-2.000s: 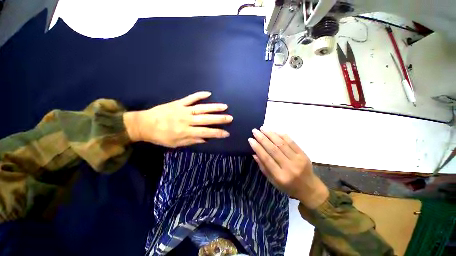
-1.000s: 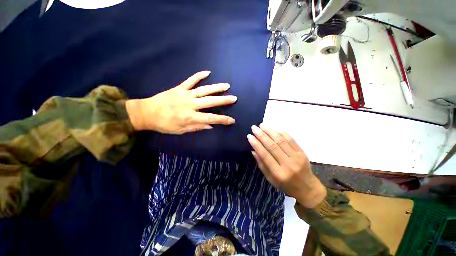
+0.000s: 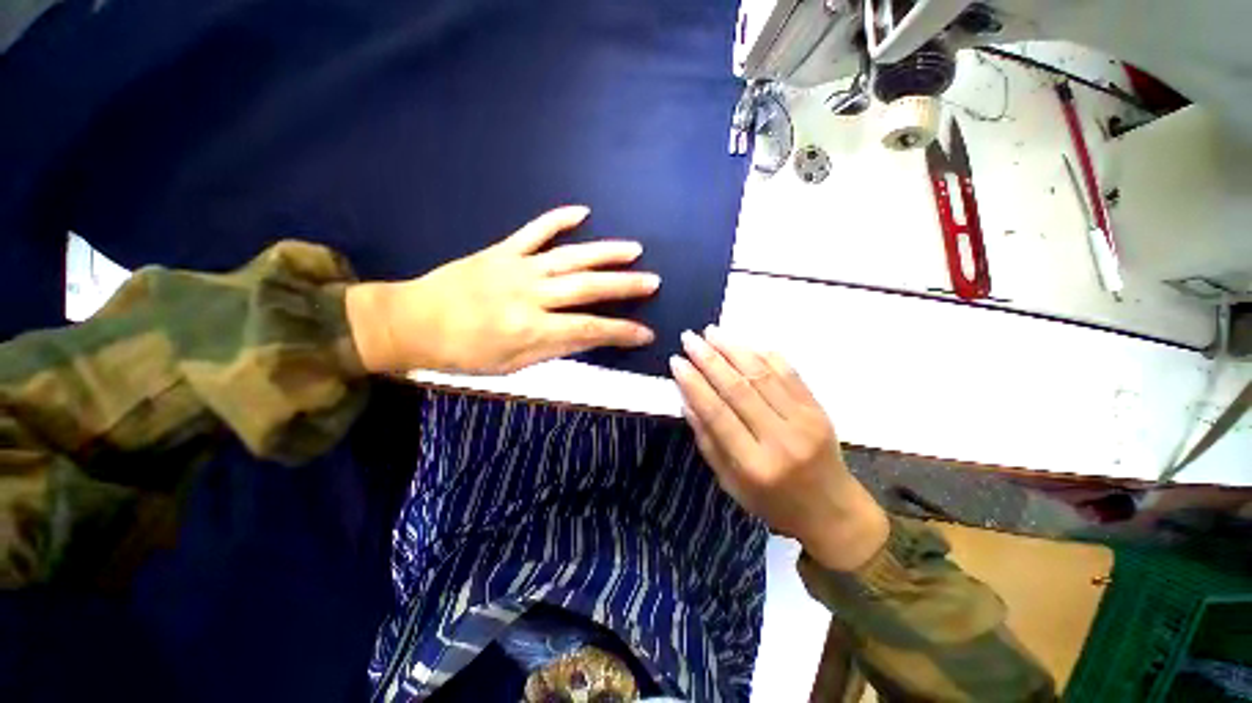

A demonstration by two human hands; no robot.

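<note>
A large navy cut fabric panel [image 3: 412, 151] lies on the white table, its straight right edge running from the presser foot [image 3: 743, 121] of the sewing machine [image 3: 803, 41] down towards me. My left hand [image 3: 501, 305] lies flat on the panel with fingers spread, holding nothing between them. My right hand [image 3: 762, 433] rests at the panel's lower right corner, fingers straight and close together, the tips at the fabric edge. The needle itself is too small to make out.
Red thread snips [image 3: 961, 220], a red and white stick [image 3: 1089, 186], a silver bobbin [image 3: 812, 165] and a white cylinder [image 3: 906, 124] are right of the presser foot. The table edge [image 3: 1002, 474] crosses above my striped apron [image 3: 577, 494]. A green crate [image 3: 1167, 618] stands lower right.
The panel has moved up and away along the machine; its curved cut-out has left the top of view. Its near edge now shows, with white table below it. My hands have shifted only slightly.
</note>
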